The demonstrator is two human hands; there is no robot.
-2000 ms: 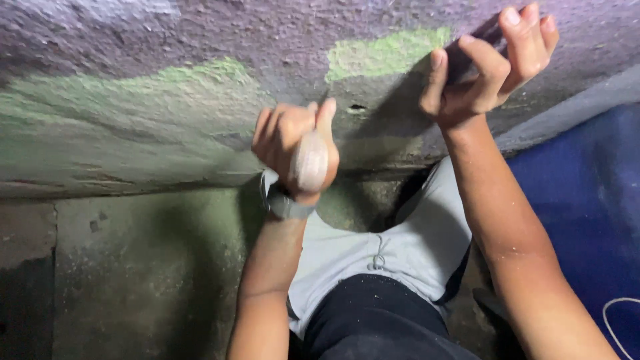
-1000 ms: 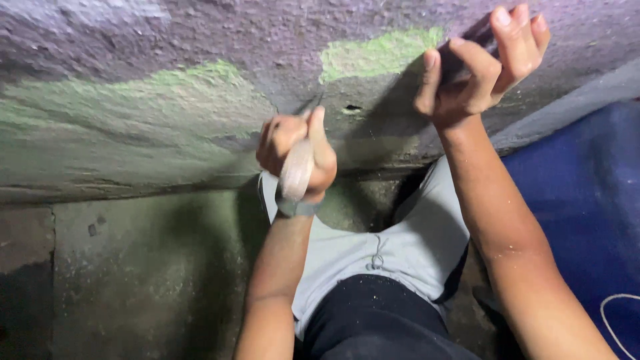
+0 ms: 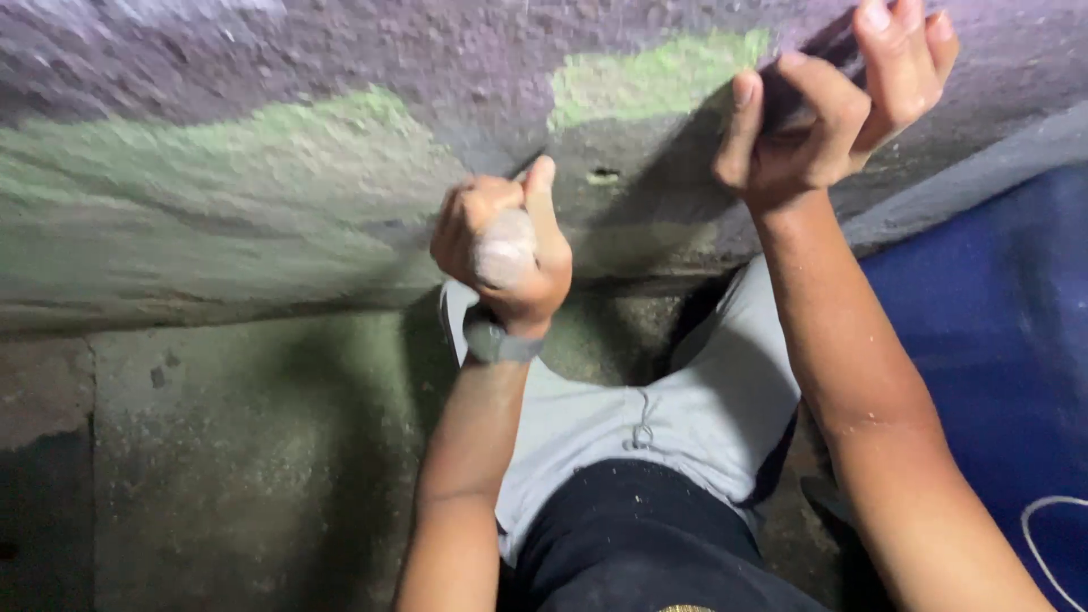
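Observation:
My left hand (image 3: 501,246), with a watch on its wrist, is closed around the pale, rounded handle (image 3: 503,251) of a hand tool, perhaps a scraper. The tool's thin dark end (image 3: 534,160) shows just past the thumb, against or very close to a rough painted wall (image 3: 340,51). Motion blurs this hand, and most of the tool is hidden in it. To the right, my right hand (image 3: 829,110) has its fingers spread and bent by the wall; whether they touch it is unclear. Between the hands are a light green patch (image 3: 659,76) and a small hole (image 3: 603,176) in the wall.
Below the wall lies a stained concrete floor (image 3: 238,442). A large blue surface (image 3: 1003,340) stands at the right, with a thin white cord (image 3: 1030,531) over it. My legs in light grey trousers (image 3: 586,416) are close under the wall.
My left hand shifts slightly at the wall, and the handle in it tilts differently from frame to frame. My right hand stays in nearly the same place.

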